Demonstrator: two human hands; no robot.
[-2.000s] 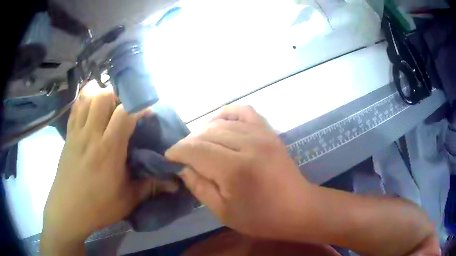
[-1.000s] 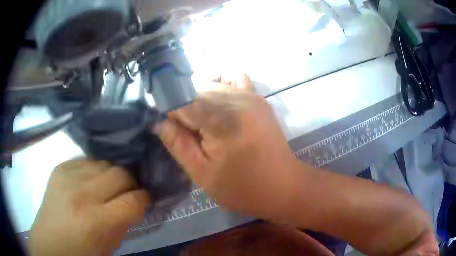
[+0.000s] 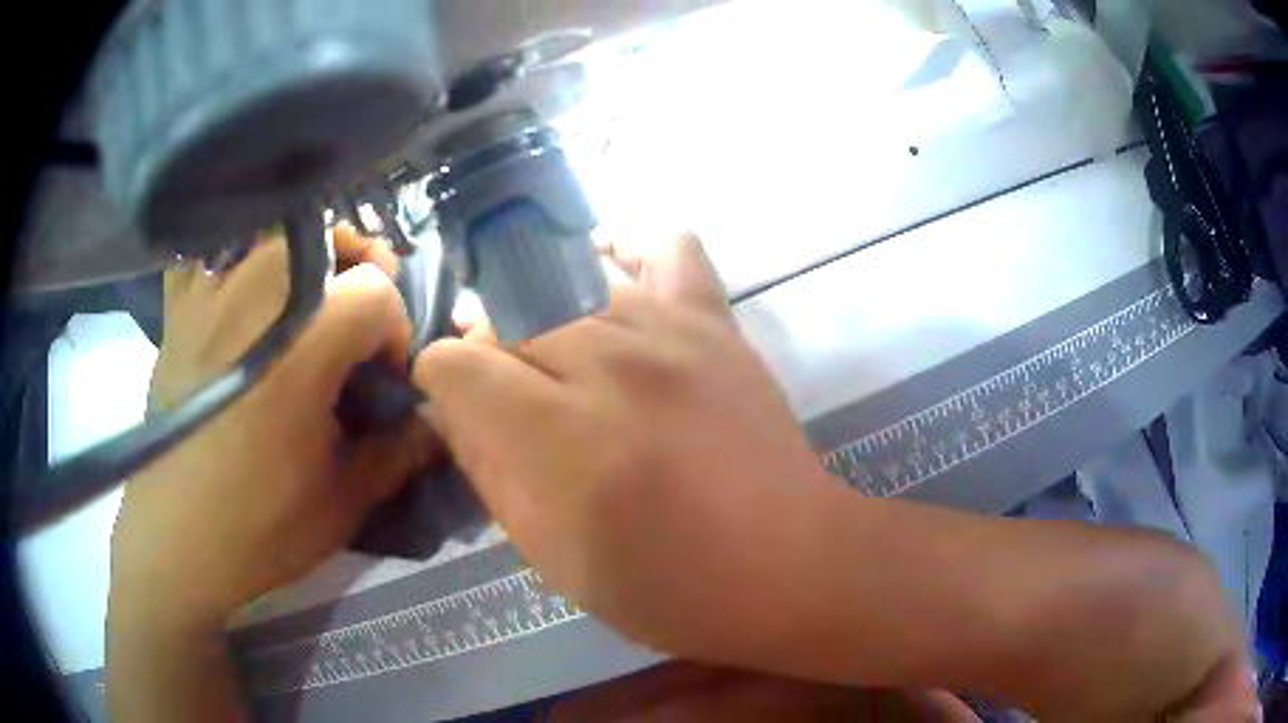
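A dark grey garment piece (image 3: pixel 421 511) is bunched between my two hands under the machine head, mostly hidden by them. My left hand (image 3: pixel 261 410) is at the left, its fingers by the needle area and its thumb side closed on the cloth. My right hand (image 3: pixel 607 410) lies right of it, thumb and fingers on the cloth, its fingertips partly behind the grey ribbed cylinder (image 3: pixel 534 269). The needle and presser foot are hard to make out. A ribbed tension dial (image 3: pixel 276 113) hangs close at the upper left.
A curved metal lever (image 3: pixel 212 389) crosses in front of my left hand. The ruler strip (image 3: pixel 1017 381) runs along the table's front edge. Black-handled scissors (image 3: pixel 1201 233) lie at the right end beside a green object (image 3: pixel 1178 82). Light grey cut pieces (image 3: pixel 1222 466) hang below at right.
My left hand has moved up from the front edge to the needle area. The cloth is more bunched and covered. The view has shifted, with the dial and cylinder larger and further right.
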